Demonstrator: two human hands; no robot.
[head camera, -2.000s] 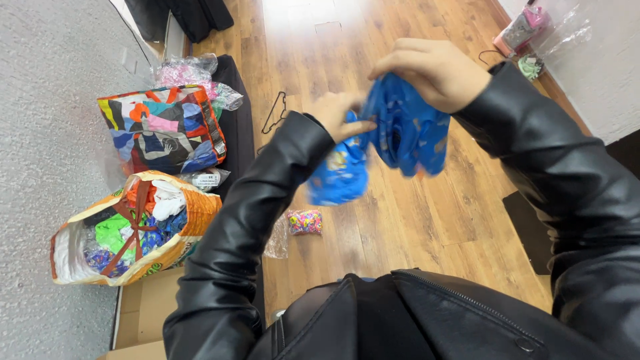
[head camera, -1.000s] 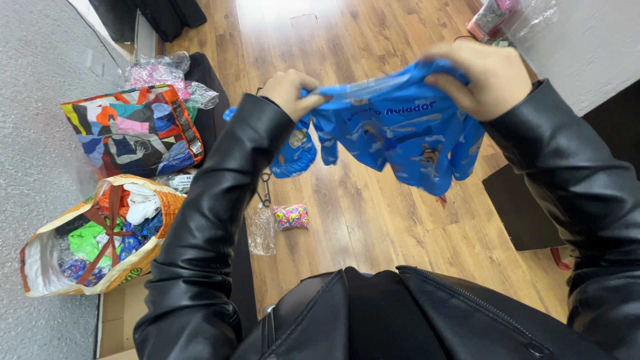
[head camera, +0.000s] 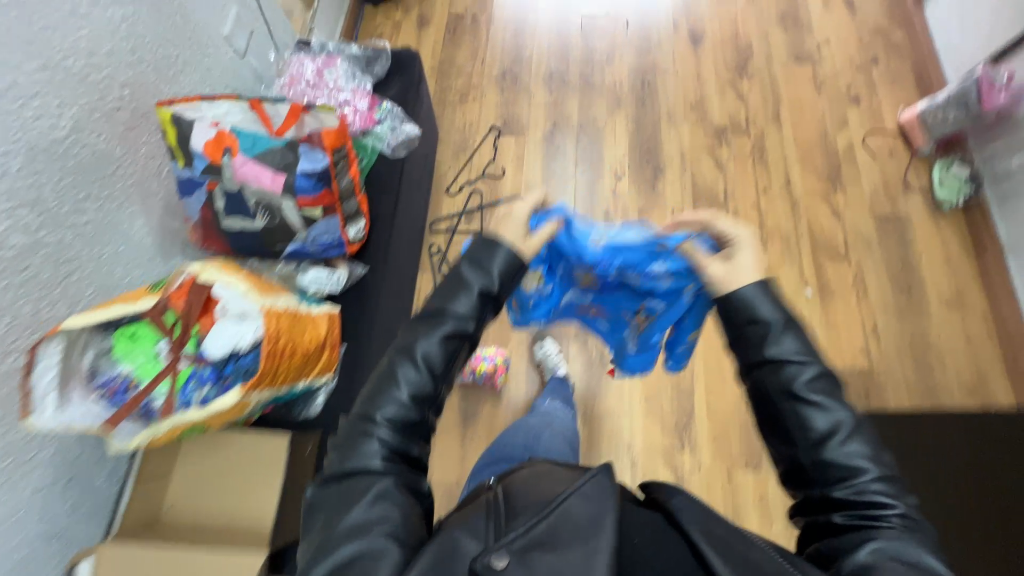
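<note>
A blue printed fabric garment (head camera: 616, 280) hangs between my two hands over the wooden floor, its lower edge bunched and slightly blurred. My left hand (head camera: 524, 228) pinches its upper left part with thumb and fingers. At the upper right of the cloth, my right hand (head camera: 720, 248) grips the edge. Black hangers (head camera: 476, 164) lie on the floor to the left of my left hand. Below the garment is a small packet of multicoloured bits (head camera: 486, 368), close to my shoe (head camera: 550, 358).
A dark bench (head camera: 396, 208) along the left wall holds a patterned shopping bag (head camera: 272, 180), an orange bag (head camera: 300, 340) full of clothes and pink items in clear plastic (head camera: 328, 84). An open cardboard box (head camera: 208, 488) stands lower left. Pink and green items lie by the right wall.
The blue garment was bunched up, then stretched between my hands with its printed front showing; now it hangs more crumpled. My shoe and leg have come into view.
</note>
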